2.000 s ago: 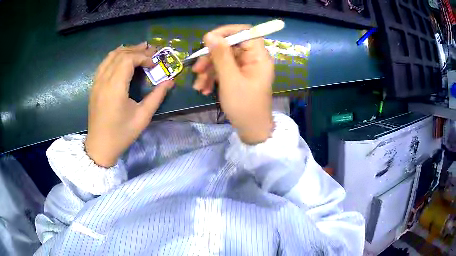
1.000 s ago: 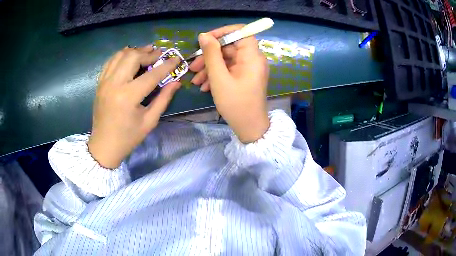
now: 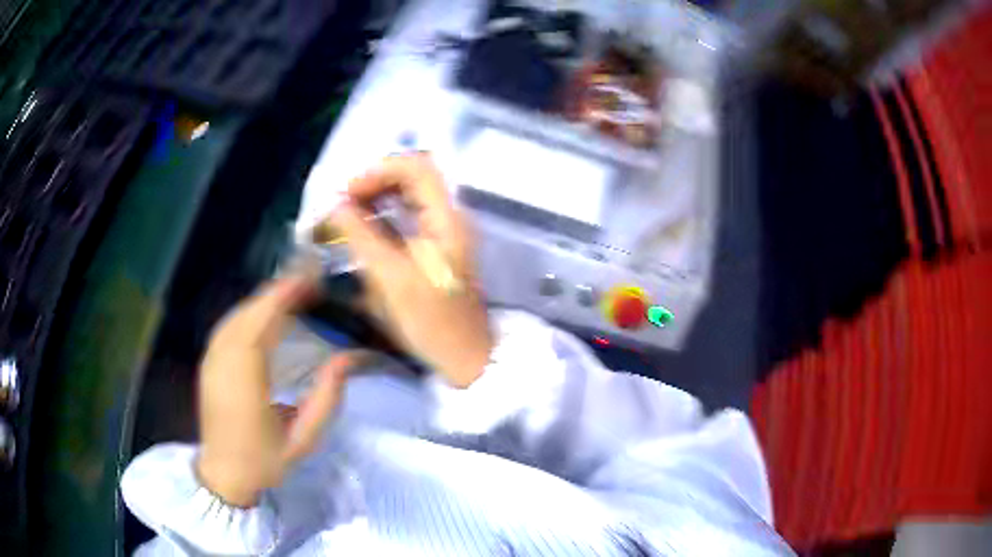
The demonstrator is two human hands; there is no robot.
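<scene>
The view is strongly blurred. My right hand [image 3: 419, 272] is raised in front of the machine, with its fingertips closed on a small pale and yellow blurred piece [image 3: 330, 233] that looks like the watch housing. A pale yellow streak [image 3: 437, 267] lies across the right palm, perhaps the tweezers' grip; no tips can be made out. My left hand [image 3: 242, 381] is below and to the left, thumb and fingers apart, with nothing visible between them. Its index fingertip is near the piece; contact cannot be told.
The white-grey machine [image 3: 511, 256] has a bright white panel, front buttons and a red emergency stop [image 3: 627, 308] on yellow. Black and brown-orange parts stand on its top. Red stacked or hanging material [image 3: 870, 413] is at right. Black foam trays [image 3: 180, 49] and the green bench edge [image 3: 93, 370] are at left.
The view has swung right from the bench to the machine. Both hands have left the bench. The left thumb and fingers have come away from the housing, which seems now at the right fingertips.
</scene>
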